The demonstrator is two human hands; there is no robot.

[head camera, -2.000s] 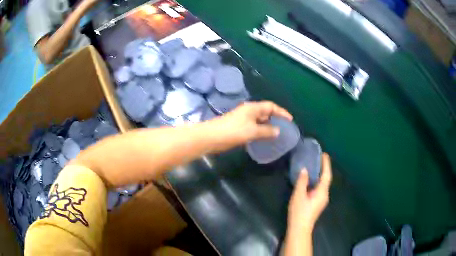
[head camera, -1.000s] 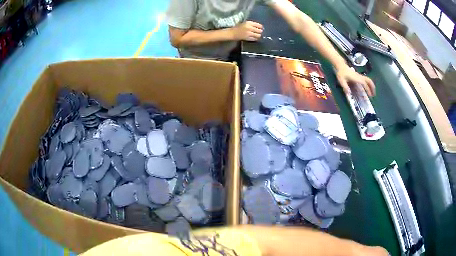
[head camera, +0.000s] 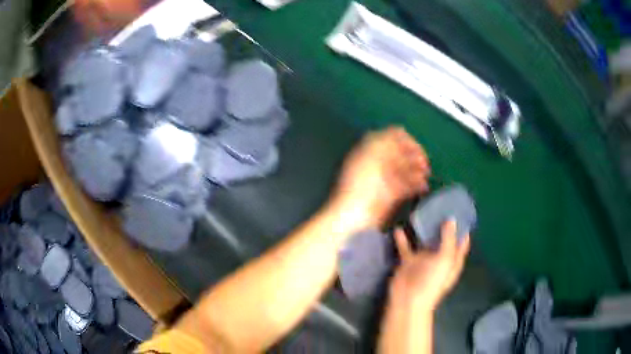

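Note:
My right hand (head camera: 427, 269) holds a grey oval end cap (head camera: 446, 213) by its lower edge at the green belt's near side. My left hand (head camera: 385, 169) is just up and left of it, blurred, with fingers curled; what is inside them is hidden. Another grey oval end cap (head camera: 363, 263) shows beside my left wrist, over the black surface; its support is unclear. A long white-silver unit housing (head camera: 422, 72) lies on the green belt (head camera: 546, 228) beyond my hands, apart from them.
A pile of loose caps (head camera: 194, 100) lies on the black work surface (head camera: 277, 238) at left. The carton (head camera: 104, 242) with many caps is at lower left. More caps (head camera: 495, 328) and a pale metal bar (head camera: 602, 311) are at lower right. A blurred body part shows top left.
The view swung from the carton back to both hands. Compared with two seconds ago, my left hand is curled and no cap shows in its fingers; my right hand still holds a cap.

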